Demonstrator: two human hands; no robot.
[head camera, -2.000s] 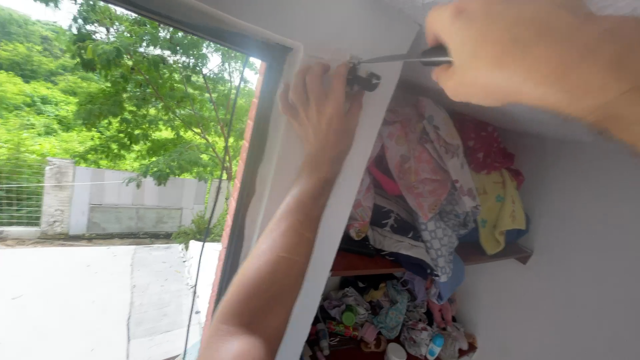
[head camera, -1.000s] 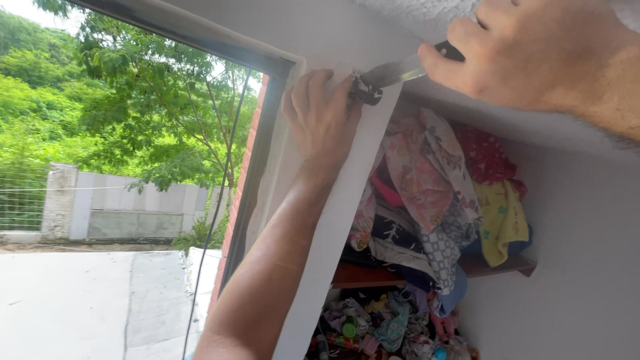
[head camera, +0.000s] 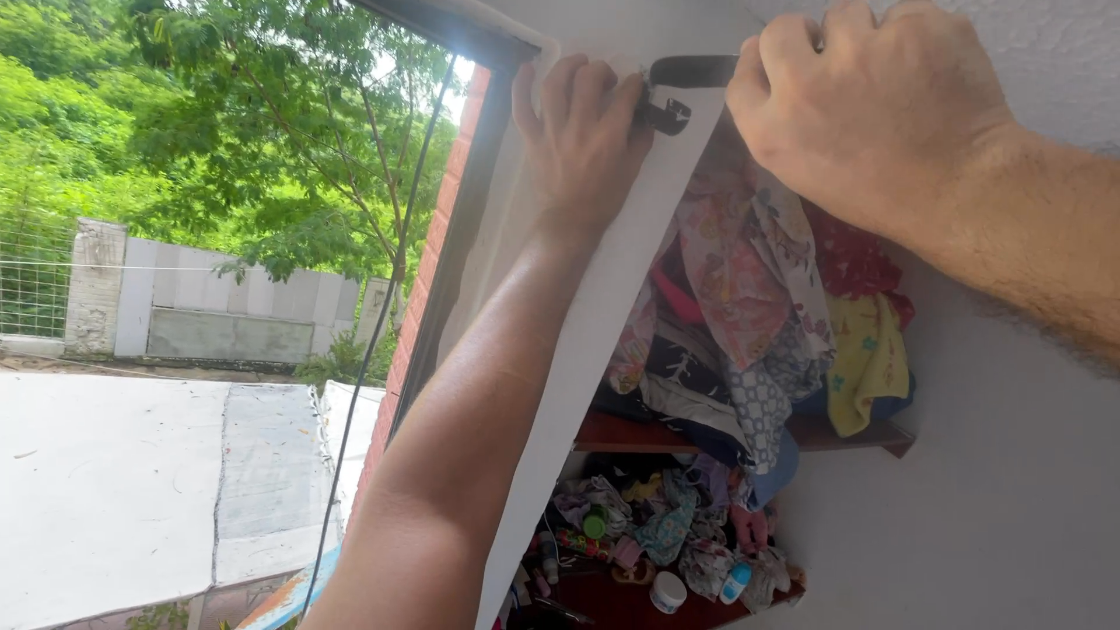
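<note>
My left hand (head camera: 582, 131) reaches up to the white wall edge beside the window, its fingertips pressed on the wall and its index finger and thumb side against a small black bracket (head camera: 669, 116). The bracket has a curved, hook-like end. Held in my right hand (head camera: 875, 114), at the upper right, is a tool with a flat, dark blade (head camera: 696, 70), perhaps a knife. The blade points left, and its rounded end lies just above the bracket. My right fingers hide the tool's handle, and my left hand covers part of the bracket.
A window frame (head camera: 451, 227) with brick beside it stands at left, a dark cable (head camera: 376, 337) hanging across the view. Right of the wall edge, piled clothes (head camera: 735, 280) lie on a wooden shelf (head camera: 840, 437). Bottles, a white jar (head camera: 668, 591) and cloths fill a lower shelf.
The tool in my right hand has turned: its thin shaft-like profile from two seconds ago now shows as a broad, dark flat. My left hand stays at the bracket.
</note>
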